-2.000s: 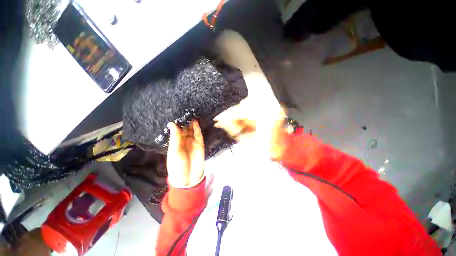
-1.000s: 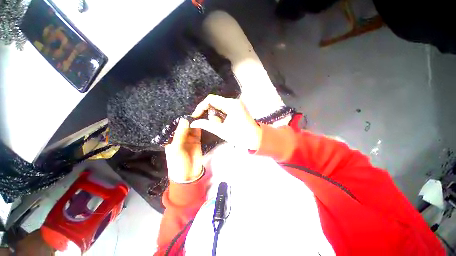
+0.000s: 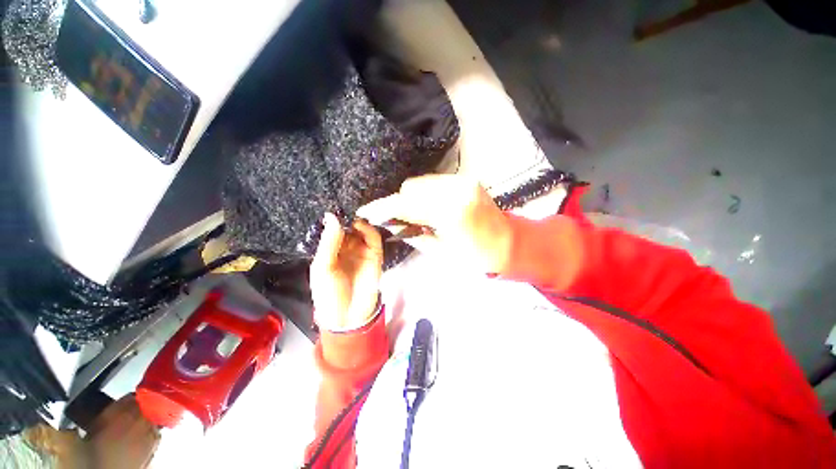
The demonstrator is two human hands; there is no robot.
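Observation:
A dark, nubby garment piece (image 3: 284,183) lies over the lap, with a smooth black part at its right. My left hand (image 3: 346,279) holds its lower edge, where black trim with white glints (image 3: 316,234) shows by the fingertips. My right hand (image 3: 440,215) is beside it, thumb and finger pinched close to the left fingertips. A small dark pointed thing shows under the right palm. A needle and thread cannot be made out. More black trim (image 3: 532,188) lies across the lap to the right of my right hand.
A phone (image 3: 128,82) and a grey glittery heap (image 3: 32,41) are on the white table (image 3: 215,41) at upper left. Dark glittery strands (image 3: 110,298) hang at left above a red plastic stool (image 3: 215,357). Grey floor (image 3: 678,119) is at right.
My right hand, blurred and apart from the left two seconds ago, has come in to the left fingertips. The view has shifted; the stool appears farther right.

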